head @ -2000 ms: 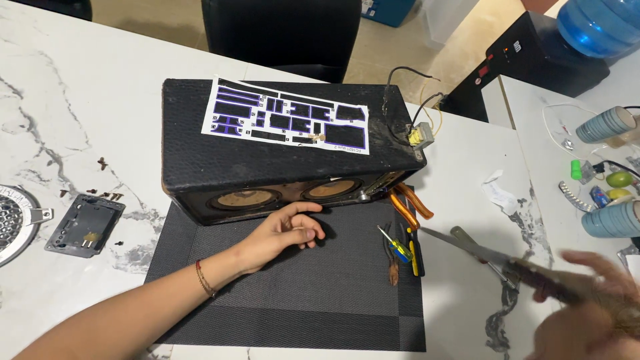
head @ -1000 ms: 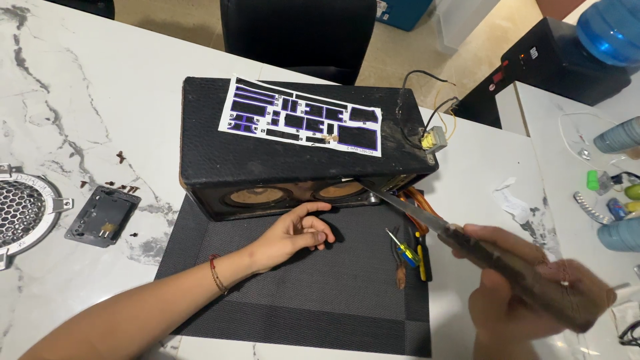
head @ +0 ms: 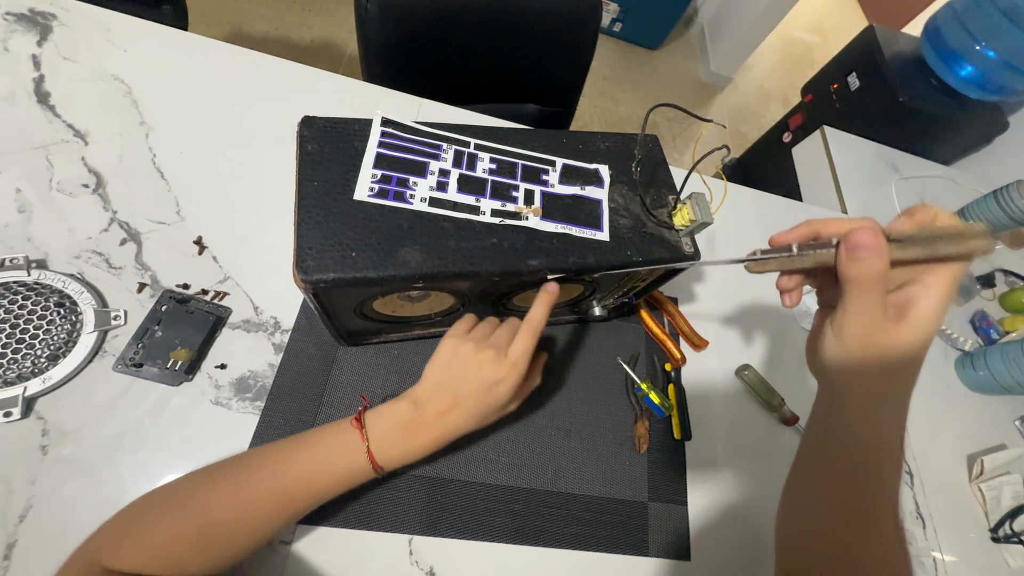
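Observation:
A black speaker box [head: 480, 256] lies on a dark woven placemat [head: 480, 512], its two round cones facing me. On its top rests a white cut-out sticker sheet [head: 480, 180]. My left hand [head: 488, 368] is at the box's front, index finger extended to the upper edge by the right cone. In my right hand [head: 860, 280] is a long thin blade with a worn handle [head: 808, 254]; the blade lies along the upper front edge, its tip near my left fingertip. A small transformer [head: 694, 214] with loose wires sits at the box's right end.
Orange-handled pliers [head: 660, 328], rusty pliers [head: 638, 424], a small screwdriver [head: 652, 396] and a yellow-black tool [head: 678, 400] lie right of centre. Another screwdriver [head: 764, 392] is on the marble table. Left are a round speaker grille [head: 48, 328], a black plastic plate [head: 172, 336] and screws [head: 200, 244].
My left index finger has extended to the box's upper front edge. My right hand has brought the blade to the box and turned it to lie nearly level along that edge.

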